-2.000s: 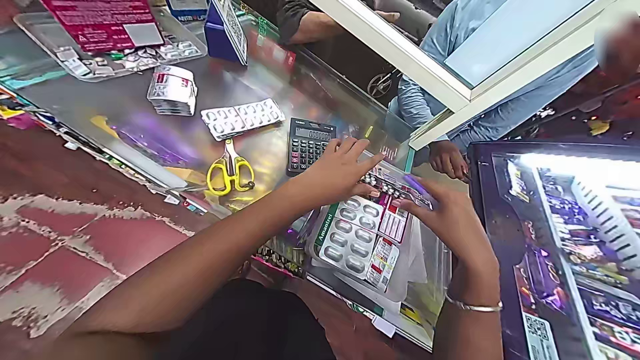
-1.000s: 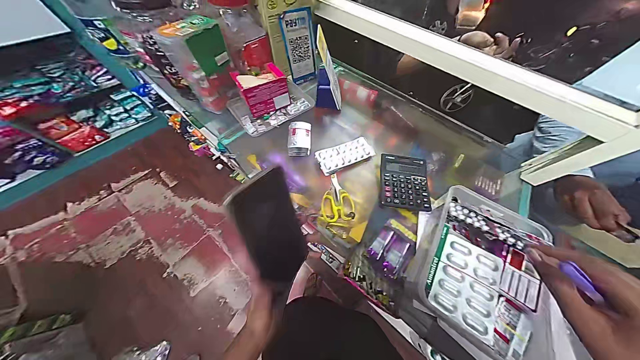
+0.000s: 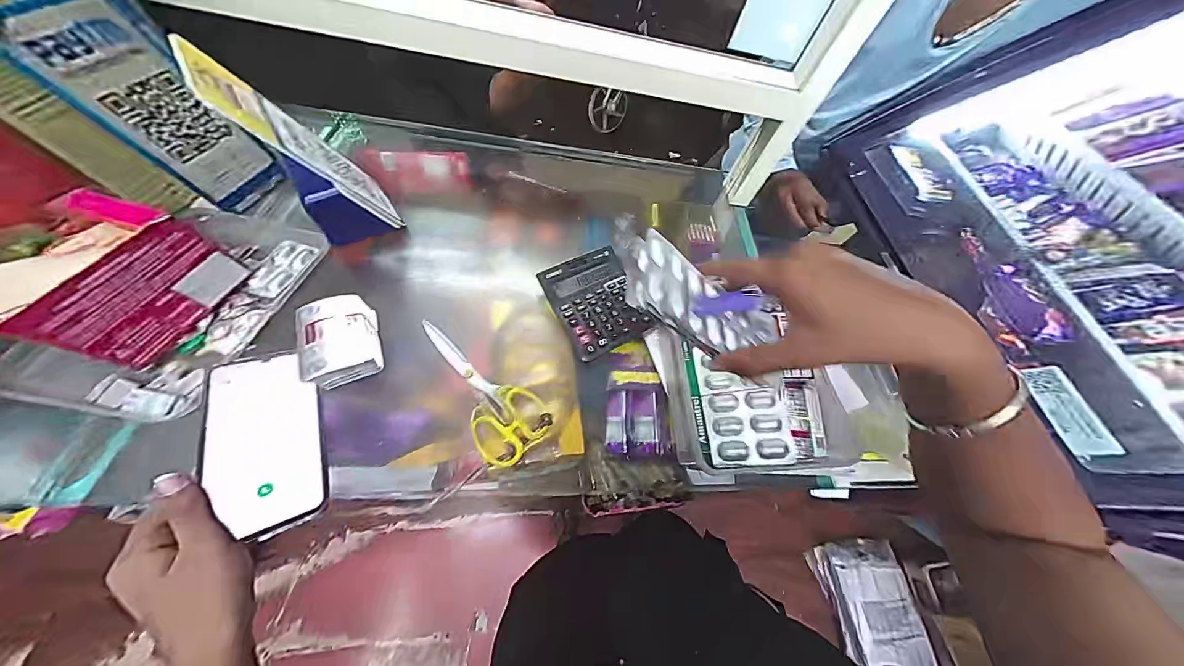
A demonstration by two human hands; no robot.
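Note:
My left hand (image 3: pixel 190 564) holds a smartphone (image 3: pixel 264 444) by its lower left edge, its screen lit white. At the right, my right hand (image 3: pixel 814 310) grips several blister strips of tablets (image 3: pixel 680 287) between thumb and fingers, tilted above a plastic tray (image 3: pixel 846 435). A pack of large silver blisters (image 3: pixel 745 421) lies in that tray. Left of the strips is a black calculator (image 3: pixel 597 301) on the glass counter. Scissors with yellow handles (image 3: pixel 504 425) lie in the middle, blades toward the upper left. A small stack of white packs (image 3: pixel 339 339) stands beside the phone.
A payment sign with a printed code (image 3: pixel 171 106) and a folded stand card (image 3: pixel 319 176) stand at the upper left, near a tray with a magenta box (image 3: pixel 139 287). A white window frame (image 3: pixel 777 83) crosses the back. Another person's hand (image 3: pixel 800 199) is beyond it. A lit display case (image 3: pixel 1017 277) stands right.
The blister strips, which lay in the tray one second ago, are now lifted in my right hand. The phone's screen, dark before, is now lit. The view has swung considerably.

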